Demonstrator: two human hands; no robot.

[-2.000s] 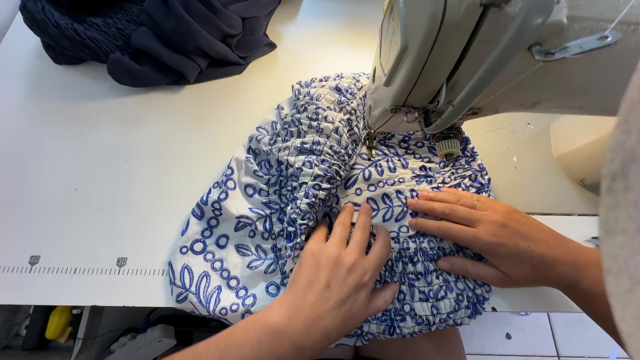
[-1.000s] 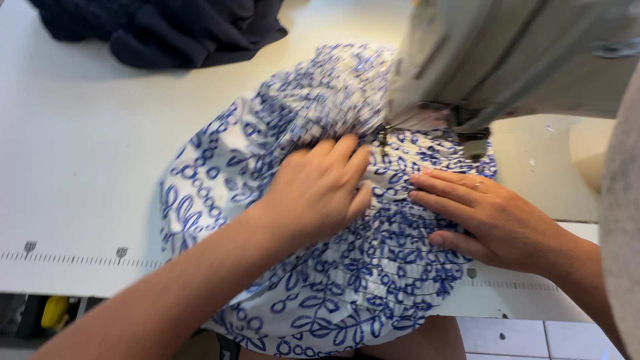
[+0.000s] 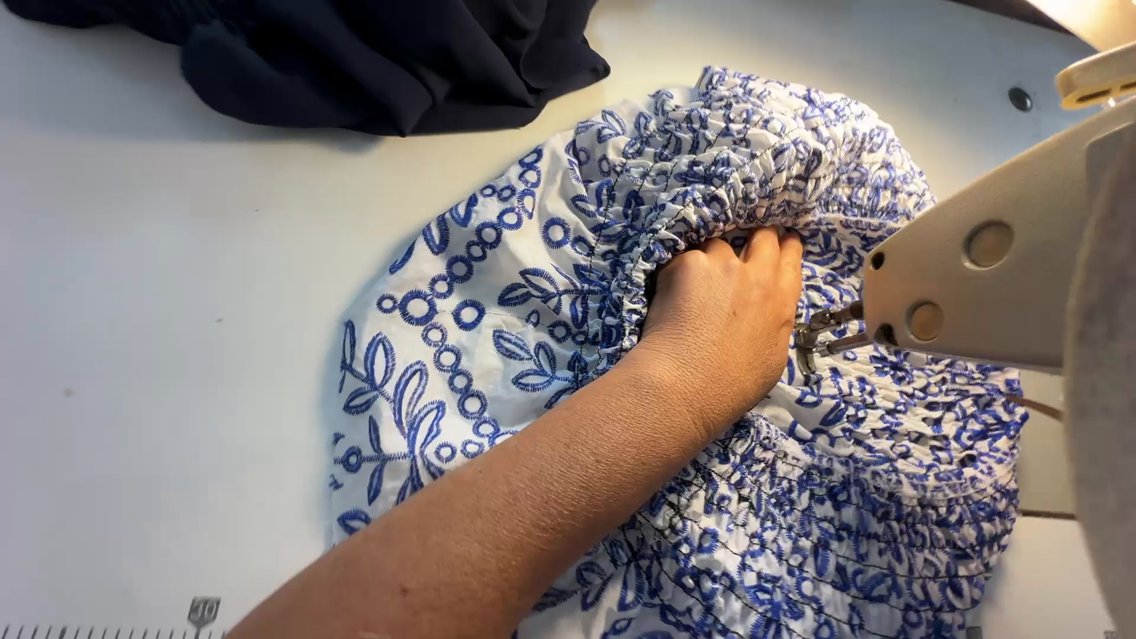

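Observation:
White cotton fabric with blue embroidered leaves and rings point(image 3: 532, 302) lies bunched on the sewing table, its elastic-gathered parts curving around my left hand point(image 3: 732, 306). The fingertips of that hand go under the gathered edge and are hidden, so I cannot tell whether they grip the cloth. Just right of the hand, the presser foot point(image 3: 806, 346) of the sewing machine point(image 3: 976, 257) is over the fabric. Its contact with the cloth is unclear. My right hand is out of sight.
Dark navy fabric point(image 3: 399, 62) lies heaped at the upper left of the white tabletop point(image 3: 177, 293). A printed ruler scale point(image 3: 115, 632) runs along the near left edge. A grey, blurred surface point(image 3: 1105, 399) blocks the far right of the view.
The view has shifted and come closer to the machine. My left hand, on top of the fabric earlier, now has its fingers under the gathers. My right hand has gone from sight.

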